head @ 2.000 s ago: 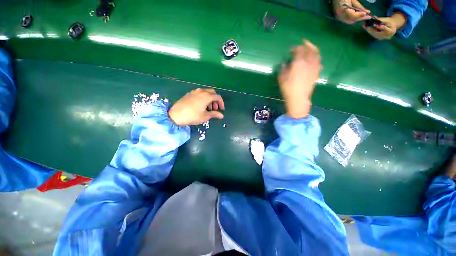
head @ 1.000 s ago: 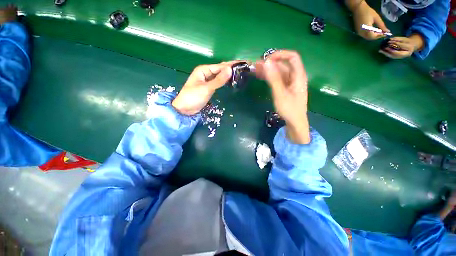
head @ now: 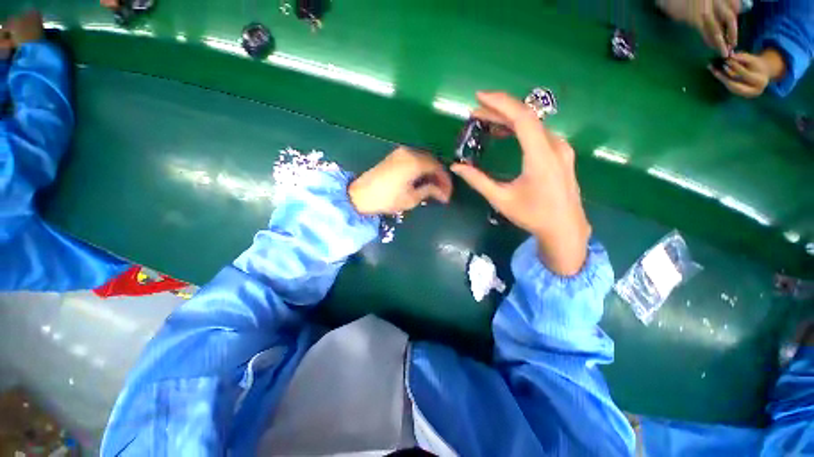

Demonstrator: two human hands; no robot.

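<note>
My right hand [head: 540,174] holds a black housing [head: 469,141] between thumb and fingers, tilted on edge over the belt's near edge. My left hand [head: 402,183] is just left of it, apart from the housing, with curled fingers over the bench; no part shows in it, but its fingertips are blurred. A pile of small white parts [head: 302,168] lies beside my left sleeve, and more small parts [head: 388,228] lie partly under my left hand. Another dark piece [head: 496,217] is mostly hidden behind my right hand.
Other housings ride on the green belt [head: 393,54], one [head: 541,101] just beyond my right hand. A white crumpled wad [head: 484,277] and a clear bag [head: 659,275] lie on the bench. A neighbour's hands [head: 745,67] work at top right; another person's sleeve [head: 40,125] is at left.
A second ago my left hand held the housing while my right fingers touched near it. Now my right hand holds it and my left has let go and moved lower. The belt's housings have shifted right.
</note>
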